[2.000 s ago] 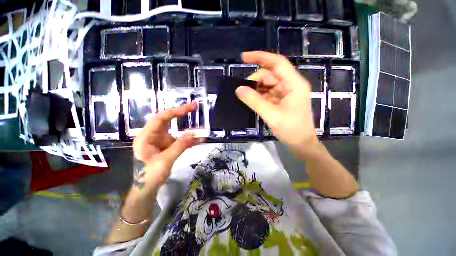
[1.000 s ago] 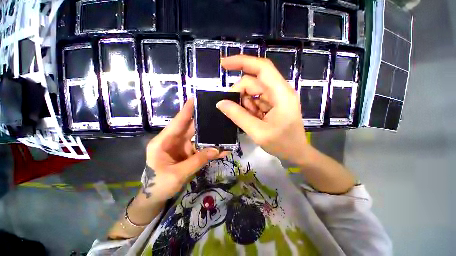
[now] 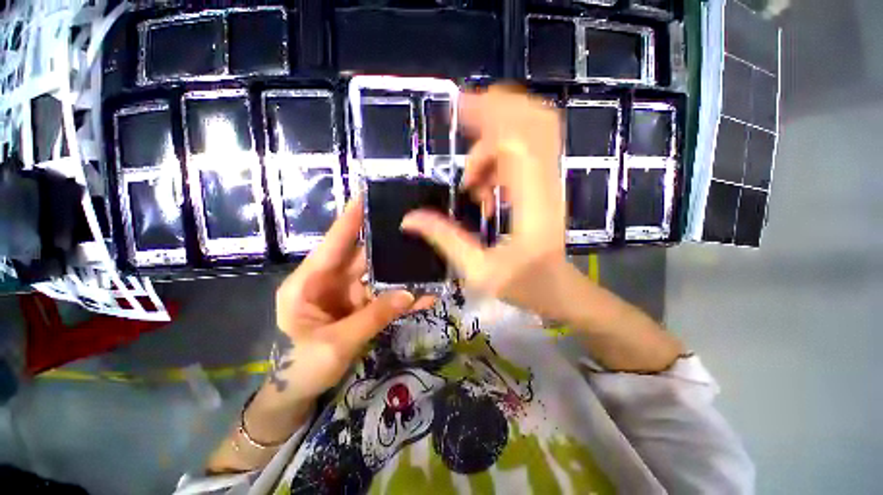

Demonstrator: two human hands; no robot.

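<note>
A clear plastic frame part [image 3: 405,85] is upright in front of me, over the tray's front edge. A matte black adhesive pad [image 3: 402,256] covers its lower half. My left hand [image 3: 334,290] holds the part by its lower end, thumb at the bottom edge and fingers along the left side. My right hand [image 3: 513,203] is blurred, its thumb over the pad and its fingers raised at the part's right side. Whether the right hand grips anything cannot be told.
The black parts tray [image 3: 416,43] holds several similar parts. A stack of sticker sheets [image 3: 741,126] lies at the right. White waste matrix [image 3: 92,208] with dark scraps [image 3: 44,208] is heaped at left. A red object [image 3: 82,334] is below it on the grey floor.
The black pad, earlier held by my right hand beside the part, now lies on the part's lower half. Since one second ago, my right hand's fingers have shifted and blurred.
</note>
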